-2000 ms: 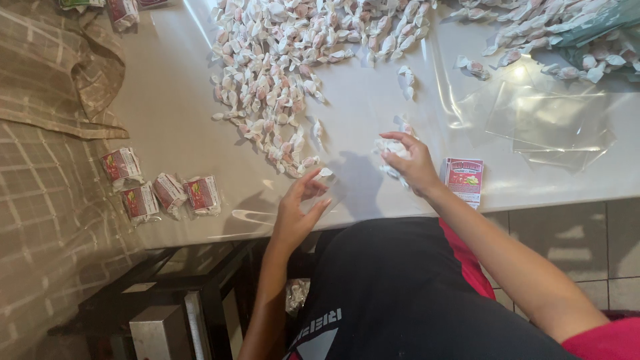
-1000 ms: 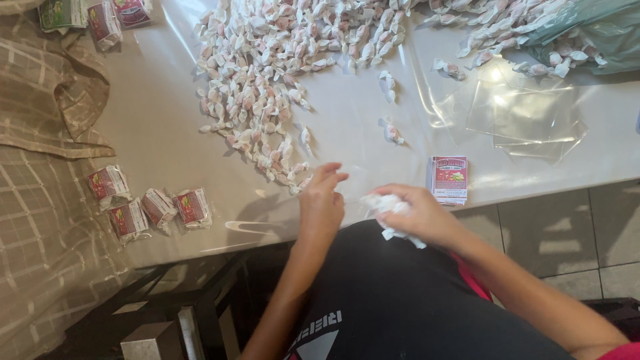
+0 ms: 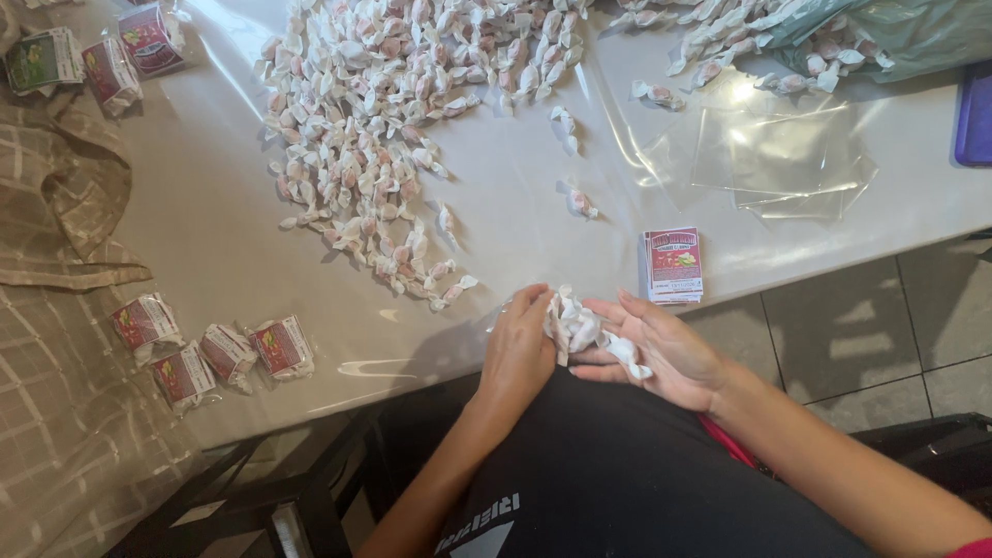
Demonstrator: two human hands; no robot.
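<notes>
Several paper-wrapped candies (image 3: 577, 329) lie in my right hand (image 3: 666, 349), palm up with its fingers spread beneath them, just off the table's front edge. My left hand (image 3: 521, 341) is curled against the left side of these candies; a bit of clear plastic shows beyond its fingers, and what it grips is partly hidden. Ahead spreads a large pile of wrapped candies (image 3: 372, 116). Two single candies, one nearer (image 3: 581, 203) and one farther (image 3: 566, 128), lie right of the pile. A stack of red printed cards (image 3: 673, 265) sits at the table edge beyond my right hand.
Small filled packets (image 3: 283, 349) with red labels lie at the left, with more packets (image 3: 151, 39) and green labels (image 3: 45, 60) farther back. Clear plastic bags (image 3: 783, 155) lie flat at the right, near a green plastic bag (image 3: 914, 39) of candies and a purple object (image 3: 975, 116). A checked cloth (image 3: 62, 372) hangs left.
My hands have come together at the table's front edge. My right hand has turned from closed around the candies to palm up with them showing.
</notes>
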